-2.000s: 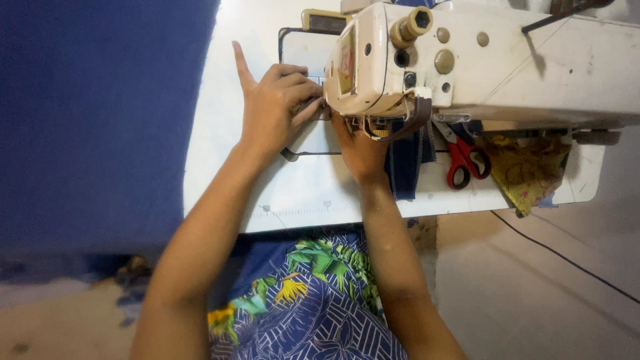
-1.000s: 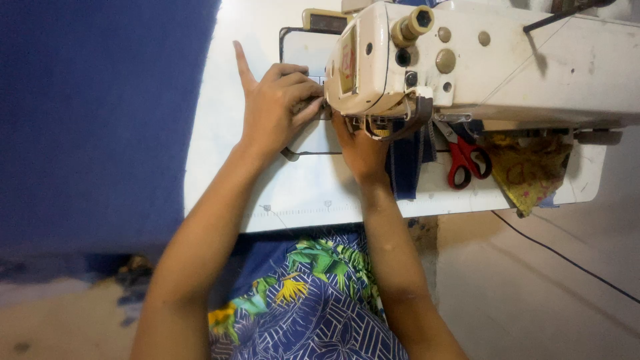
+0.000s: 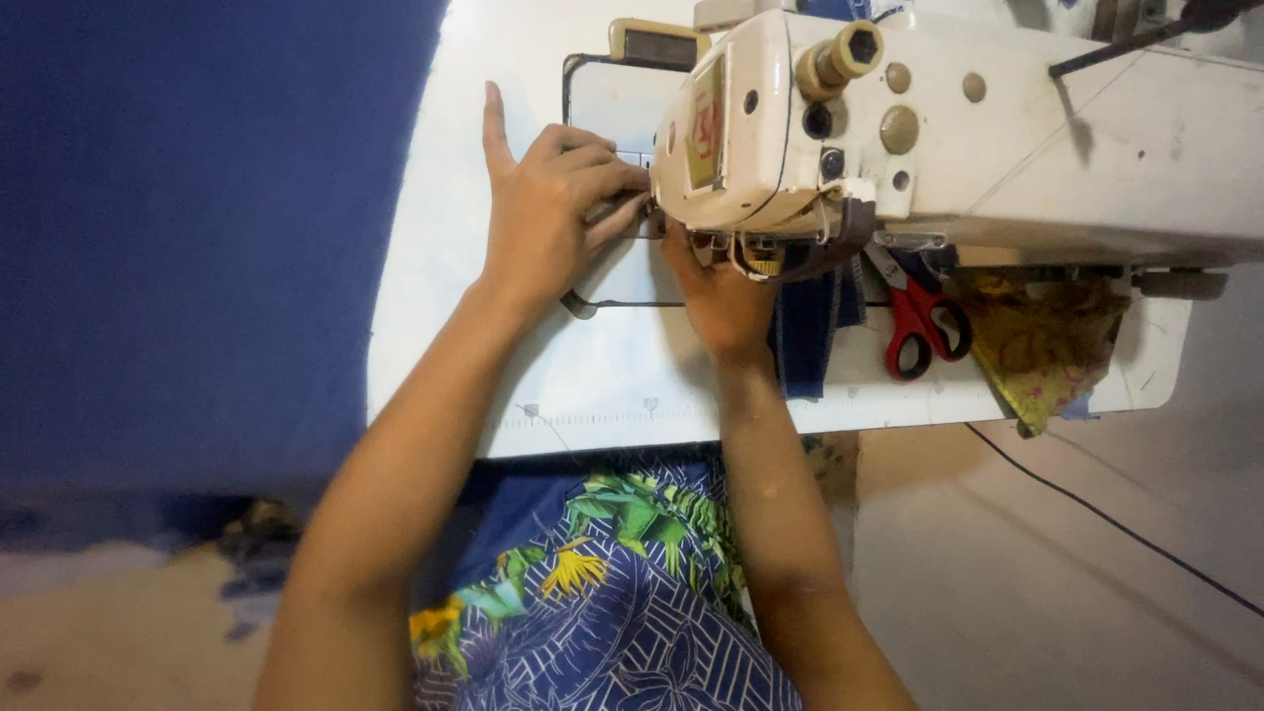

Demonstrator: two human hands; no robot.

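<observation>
An industrial sewing machine (image 3: 736, 128) extends over a white table from the right. At the left of its head, my left hand (image 3: 563, 202) has its thumb and fingertips close together by the needle plate, with one finger raised; whether anything is between them is hidden. Beneath the head, my right hand (image 3: 726, 296) reaches in from the front, its fingertips covered by the machine, so its hold cannot be seen. Just right of that hand, a strip of dark blue fabric (image 3: 805, 341) hangs toward the front edge of the table.
Red-handled scissors (image 3: 918, 321) lie under the machine arm, beside a yellow patterned cloth (image 3: 1052, 341). Dark blue fabric (image 3: 197, 227) fills the left side. The white tabletop (image 3: 444, 346) has a printed ruler along its front edge. A black cable (image 3: 1106, 518) runs down at the right.
</observation>
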